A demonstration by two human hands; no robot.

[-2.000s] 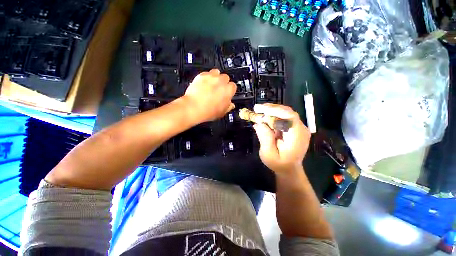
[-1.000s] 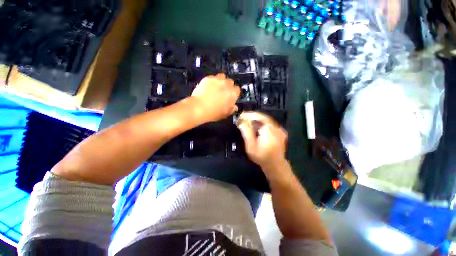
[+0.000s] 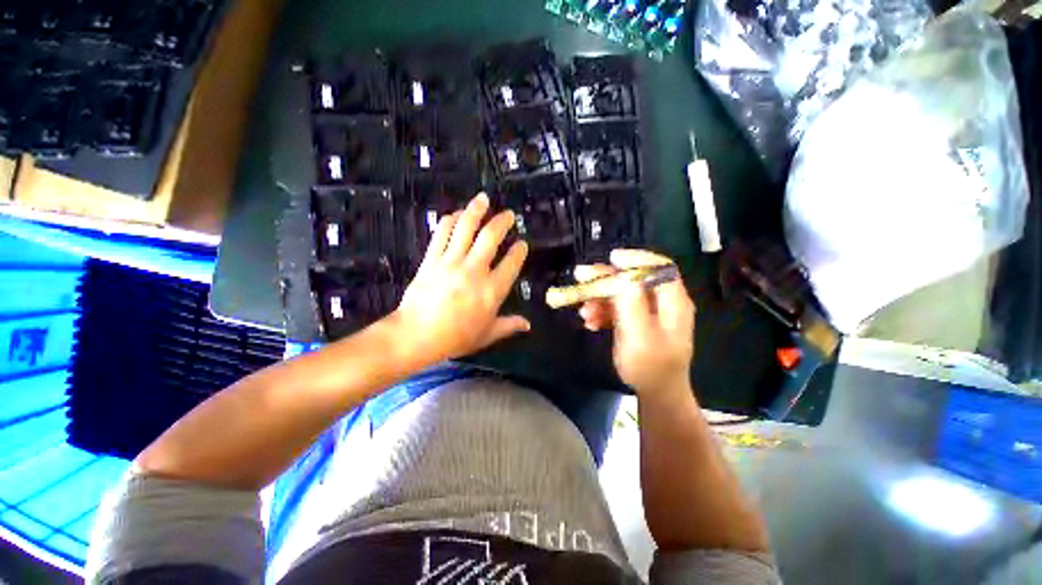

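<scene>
Black plastic housings [image 3: 351,157] stand in a grid on the green bench, each with a small white spot. My left hand [image 3: 458,286] lies palm down over the lower middle housings with its fingers spread; no part shows in it. My right hand [image 3: 651,326] holds the tan hand tool [image 3: 606,285] between thumb and fingers, just right of the lower housings. The tool lies nearly level, its tan end pointing left and its dark end right. The housings under my left hand are partly hidden.
A white stick tool [image 3: 703,206] lies right of the grid. Clear plastic bags [image 3: 903,194] are at the right, green boards with blue parts [image 3: 623,21] at the top. A dark driver with a red button [image 3: 791,357] lies lower right. Stacked housings on cardboard [image 3: 211,171] and a blue crate [image 3: 40,343] are left.
My left hand has opened and spread flat lower on the grid. My right hand has moved away to the right, and the tan tool shows clearly again. The view has shifted, so the grid sits higher.
</scene>
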